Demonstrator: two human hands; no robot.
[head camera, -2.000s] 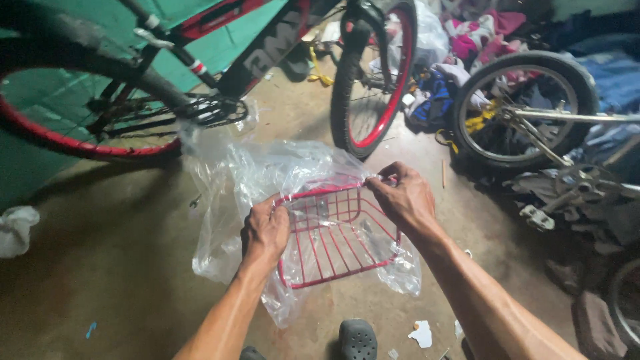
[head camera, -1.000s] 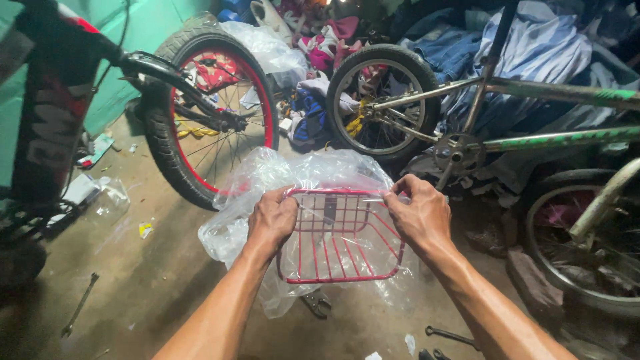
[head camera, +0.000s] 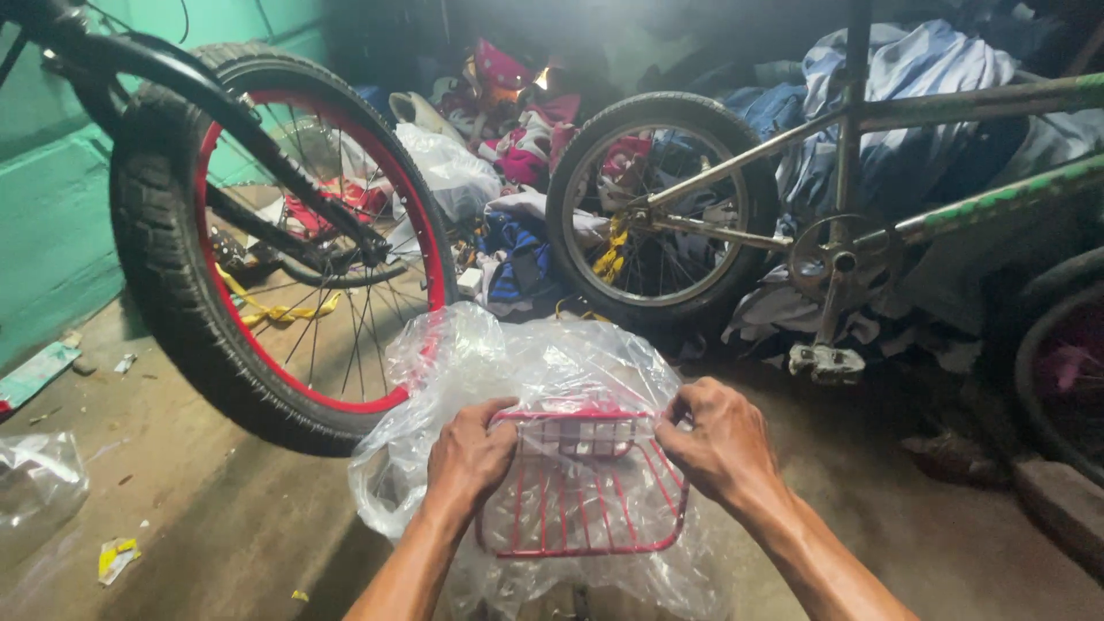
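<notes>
A red wire bicycle basket is held up in front of me, partly inside a clear plastic bag that bunches behind it and hangs below. My left hand grips the basket's upper left corner, with the bag's film around the fingers. At the upper right corner, my right hand pinches the plastic close to the rim; whether it also holds the wire is hard to tell. Part of the basket's far side shows blurred through the film.
A fat-tired bicycle wheel with a red rim stands at left. An old bicycle with a green and bare metal frame stands at right before piled clothes. Another plastic bag and a yellow scrap lie on the floor.
The view has swung right and up since the earliest frame. Both hands stay at the basket's upper corners, with the bag still around it.
</notes>
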